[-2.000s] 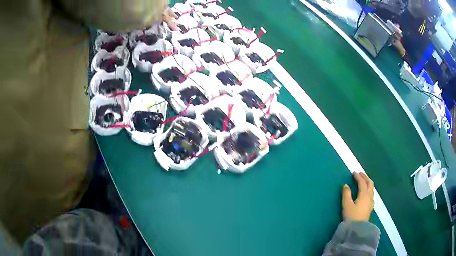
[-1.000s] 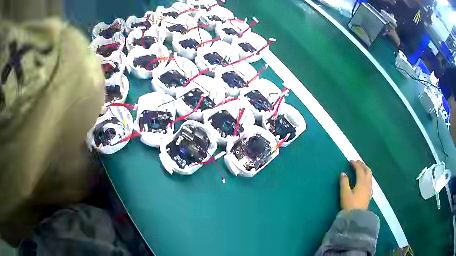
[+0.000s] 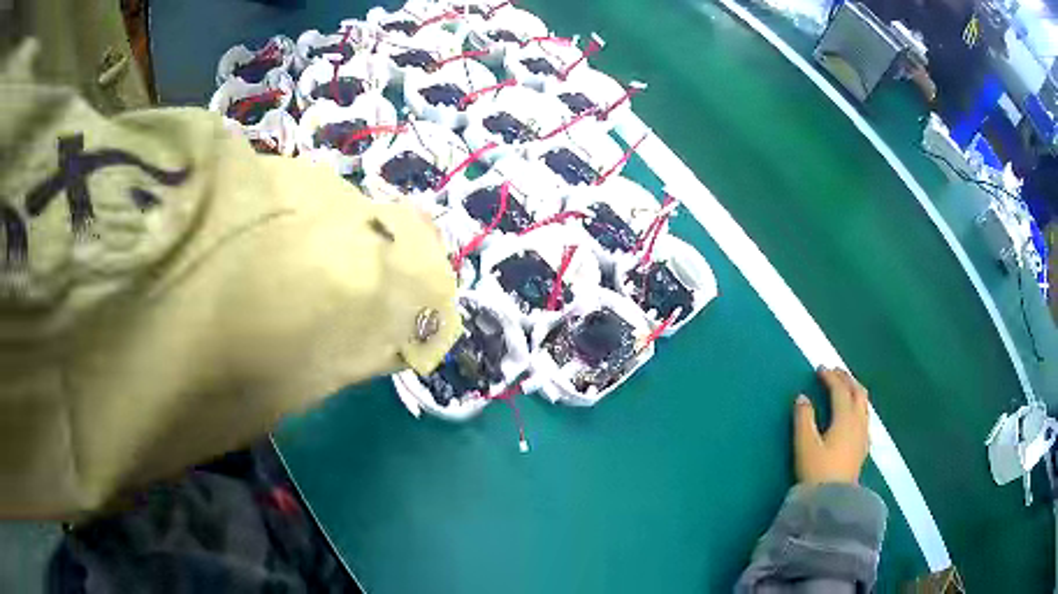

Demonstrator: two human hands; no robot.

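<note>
Rows of white housings (image 3: 598, 389) with dark boards (image 3: 528, 279) and red wires (image 3: 565, 279) sit close together on the green bench. A small white plug (image 3: 523, 446) hangs out on a thin lead by the nearest housings. My right hand (image 3: 832, 429) is bare, palm down beside the white stripe, fingers apart and holding nothing, to the right of the housings and not touching them. My left hand is not in view.
Another person's tan sleeve (image 3: 267, 279) reaches in from the left and hides some housings; its hand is not visible. A white stripe (image 3: 754, 284) runs along the bench. A white device (image 3: 1021, 443) is at the far right. A person's hand (image 3: 919, 77) is by a metal-grey box (image 3: 861, 50).
The tan sleeve has swung right across the nearer left housings. The front housings have shifted slightly right in the picture. My right hand stays in nearly the same place.
</note>
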